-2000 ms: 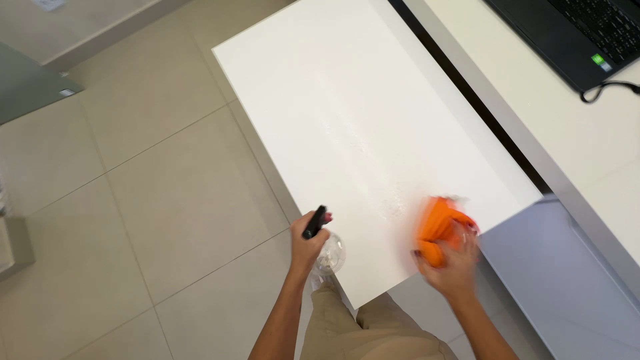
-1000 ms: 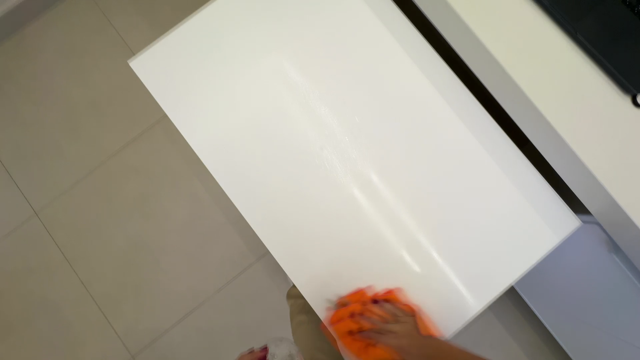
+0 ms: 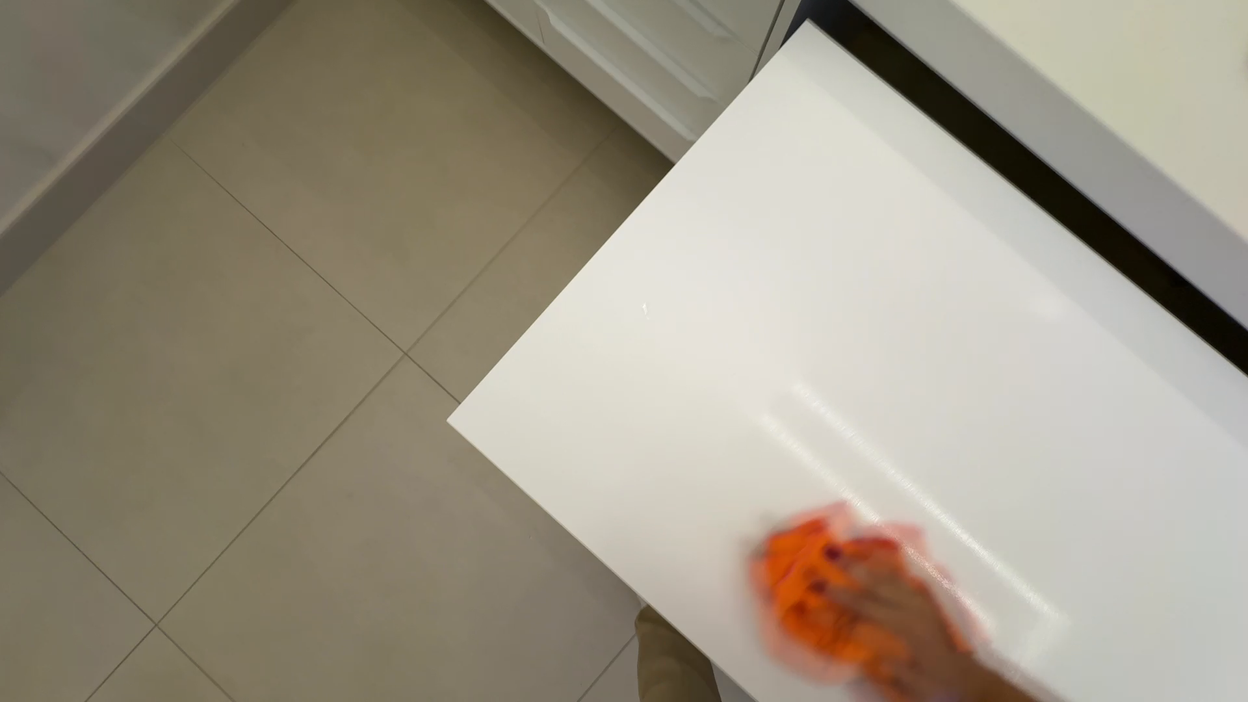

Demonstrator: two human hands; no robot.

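Note:
My right hand (image 3: 882, 604) presses an orange cloth (image 3: 804, 585) flat on a glossy white panel (image 3: 877, 292), near its lower edge; both hand and cloth are blurred. Dark nail polish shows on the fingers. Two bright streaks of reflected light cross the panel beside the cloth. A tiny pale speck (image 3: 644, 308) lies on the panel's left part. My left hand is out of the frame.
A white counter (image 3: 1121, 78) runs along the upper right, with a dark gap between it and the panel. White drawer fronts (image 3: 643, 58) stand at the top. Beige floor tiles (image 3: 292, 390) spread below left; my trouser leg (image 3: 673, 658) touches the panel's edge.
My left hand, which held a clear bottle with a black top two seconds ago, has left the view. My right hand has stayed on the orange cloth. The view has shifted strongly.

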